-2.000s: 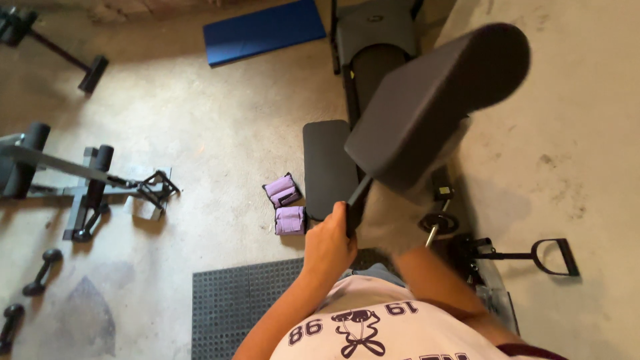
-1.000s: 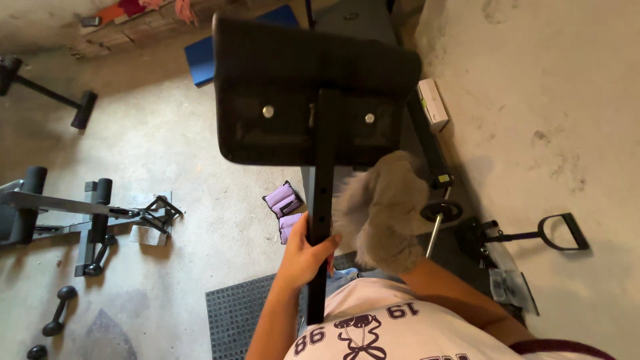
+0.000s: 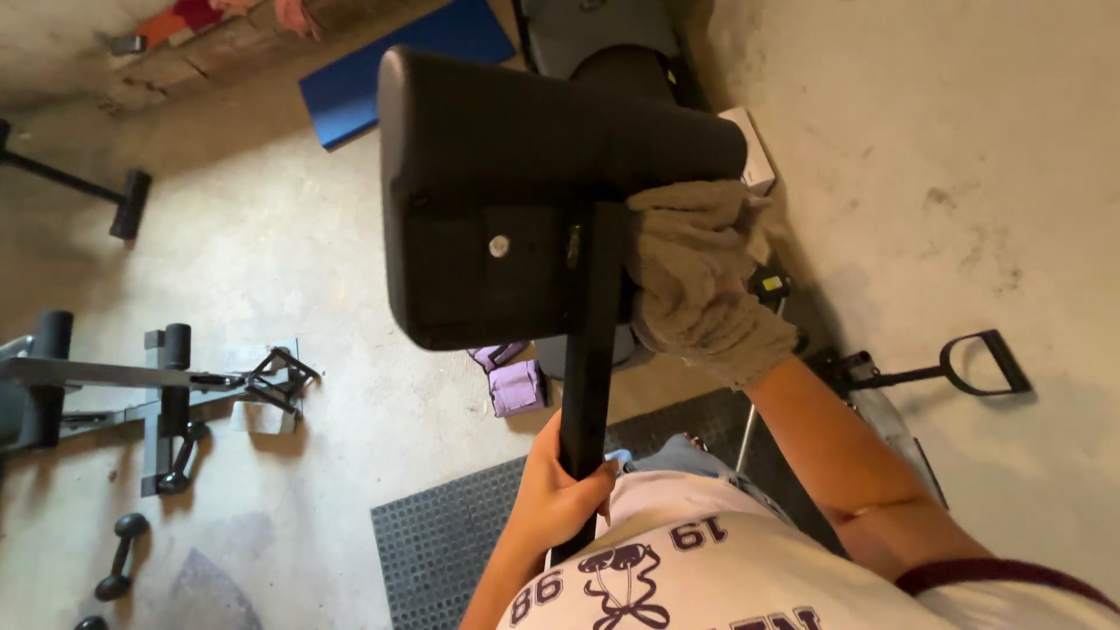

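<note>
My left hand (image 3: pixel 569 494) grips the black metal post (image 3: pixel 595 350) of a padded gym bench attachment, near the post's lower end. The black pad (image 3: pixel 525 166) sits on top of the post, tilted, with its underside and a round bolt head facing me. My right hand is covered by a grey-brown cloth (image 3: pixel 700 271), so its fingers are hidden. The cloth lies against the right end of the pad, beside the post.
Purple ankle weights (image 3: pixel 516 388) lie on the concrete floor near a black rubber mat (image 3: pixel 455 534). A weight bench (image 3: pixel 157 376) and dumbbells (image 3: pixel 121 557) are at left. Behind are a blue mat (image 3: pixel 350 96) and a white box (image 3: pixel 751 153); a strap handle (image 3: pixel 984 363) is at right.
The pad has been turned in my left hand: its underside came fully into view a second ago and is now tilted. The cloth-covered right hand has moved up to the pad's right end.
</note>
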